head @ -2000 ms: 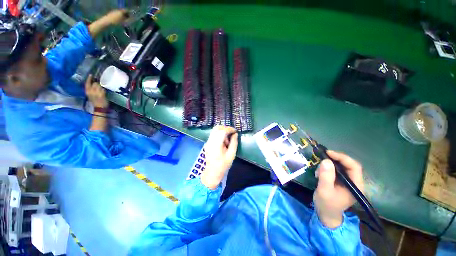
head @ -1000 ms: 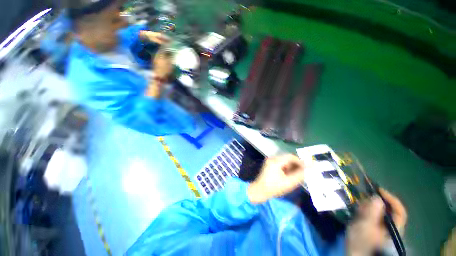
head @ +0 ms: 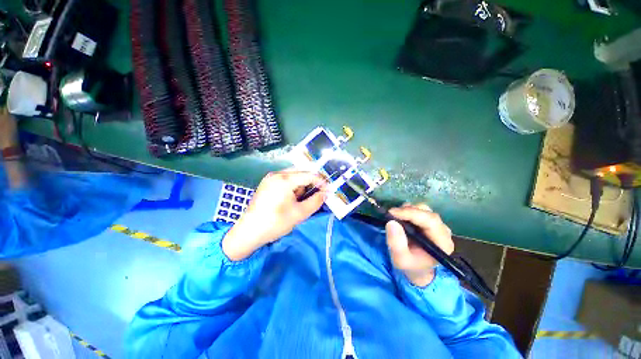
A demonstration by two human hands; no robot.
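A white three-up display panel [head: 336, 170] with dark windows lies at the bench's near edge, with yellow flex tails [head: 365, 153] along its far right edge. My right hand [head: 419, 242] holds the black soldering iron [head: 437, 254] like a pen; its thin tip is over the panel's lower right window. My left hand [head: 280, 209] is at the panel's left edge, thumb and forefinger pinched together. Whether they hold solder wire or the panel's edge is too small to tell.
Dark ribbed rows of bundled wired components [head: 202, 84] lie left. A black fume fan [head: 460, 43], translucent tub [head: 538, 102] and soldering station [head: 610, 119] by a wooden board [head: 562, 184] stand right. Black equipment and a person's blue sleeve are far left.
The view has swung right and steadied. My left fingertips have moved in to the panel's left edge, and the iron's tip has moved from the flex-tail side to over the panel.
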